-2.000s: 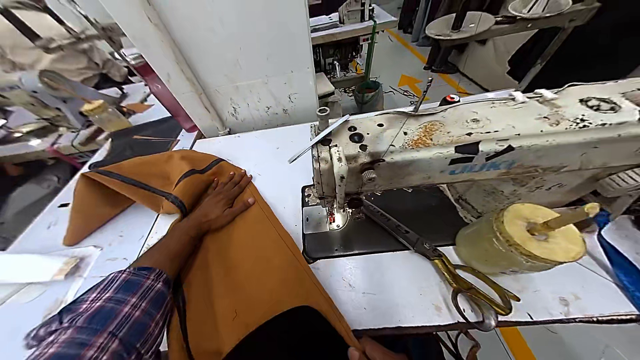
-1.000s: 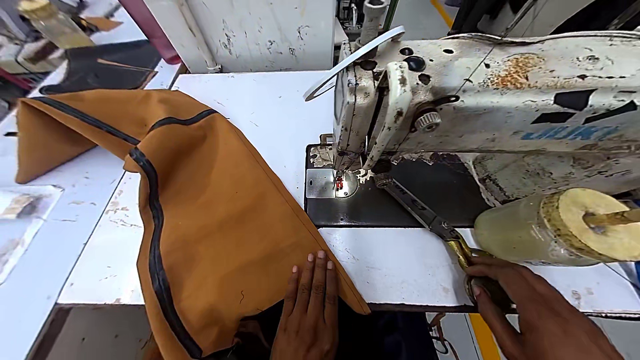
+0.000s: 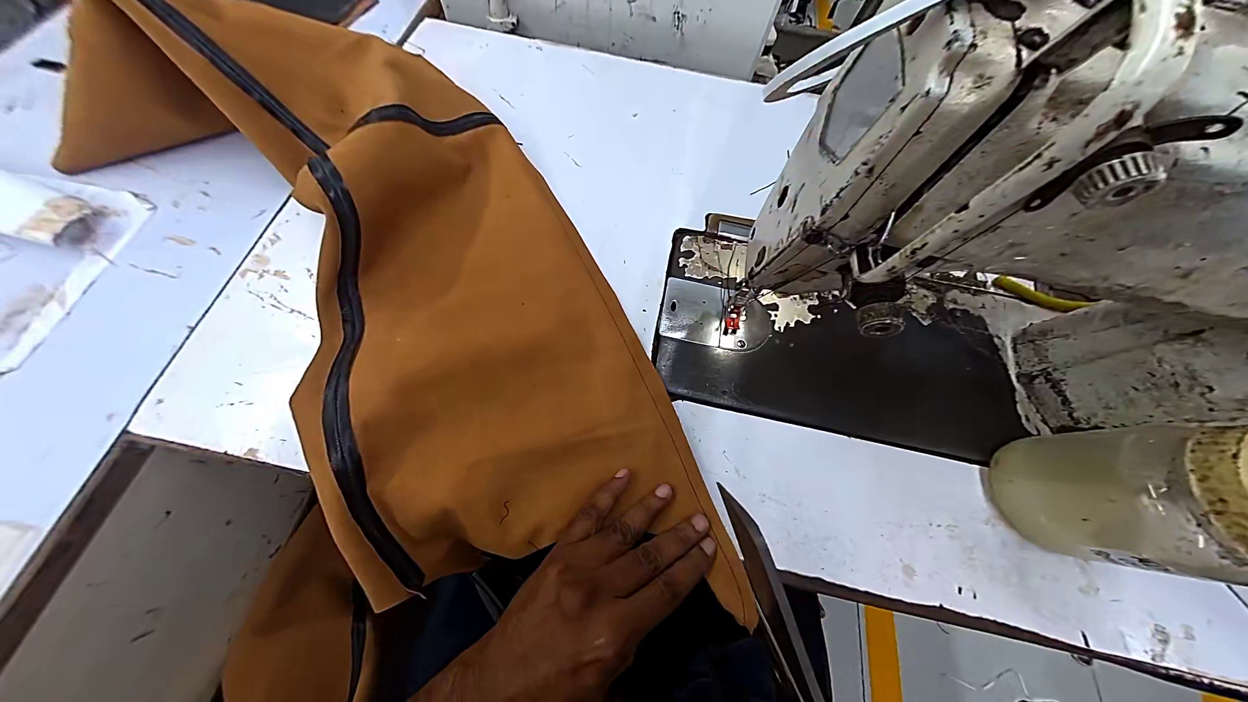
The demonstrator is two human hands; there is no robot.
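Observation:
Tan fabric (image 3: 487, 322) with black strips lies over the white table and hangs past its front edge. A line of stitching runs near its right edge. My left hand (image 3: 609, 585) rests flat on the fabric's lower right part, fingers spread. Just right of that edge, a scissor blade (image 3: 770, 585) points up, close to the fabric; the handles are below the frame. My right hand is out of view. An industrial sewing machine (image 3: 975, 146) stands to the right, its lit needle area (image 3: 731, 317) bare of fabric.
A yellowish plastic container (image 3: 1082, 497) stands on the table (image 3: 877, 507) at the right. A stained white sheet (image 3: 58, 244) lies on the surface at the far left. Below the table's front edge, a yellow floor line (image 3: 880, 653) shows.
The scissors, which lay by the machine with my right hand on their handles a second ago, are now beside the fabric's edge. My right hand has left the view, which has moved closer.

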